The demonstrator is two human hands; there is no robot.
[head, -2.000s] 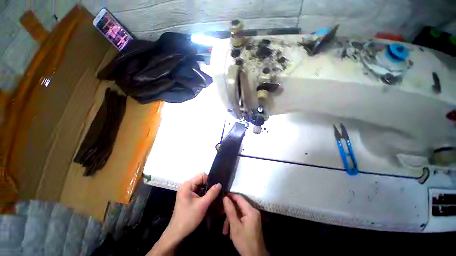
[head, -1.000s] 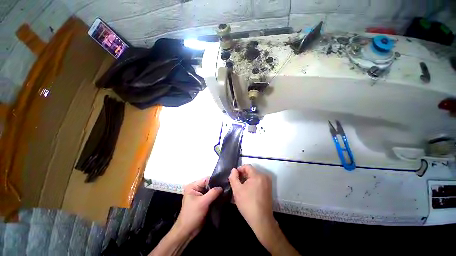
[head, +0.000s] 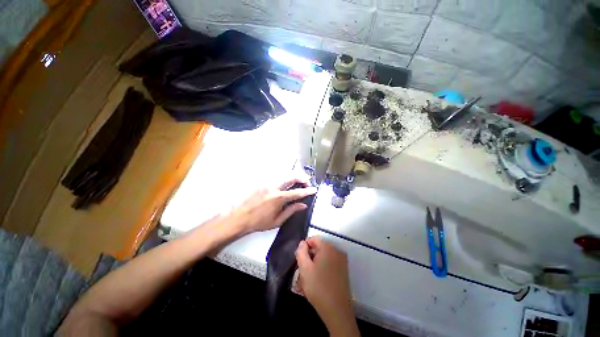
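A dark brown, slightly shiny leather strip [head: 284, 250] runs from the needle area down over the front edge of the white machine bed [head: 388, 283]. Its top end is at the brightly lit presser foot, where detail is washed out by glare. My left hand [head: 273, 207] lies on the upper part of the strip, fingers stretched out, fingertips close to the needle area. My right hand [head: 319, 260] pinches the strip's right edge lower down, near the bed's front edge. The off-white sewing machine [head: 421, 164] stands above and to the right.
Blue-handled thread snips [head: 436, 243] lie on the bed right of the needle. A crumpled dark leather heap [head: 210, 82] lies behind left. A bundle of narrow dark strips [head: 108, 148] lies on the cardboard box [head: 49, 230]. A phone [head: 158, 16] leans at the box's back edge.
My left hand has moved up along the strip from its lower part to near the needle and opened out flat. My right hand has moved slightly down. The camera view has tilted and shifted.
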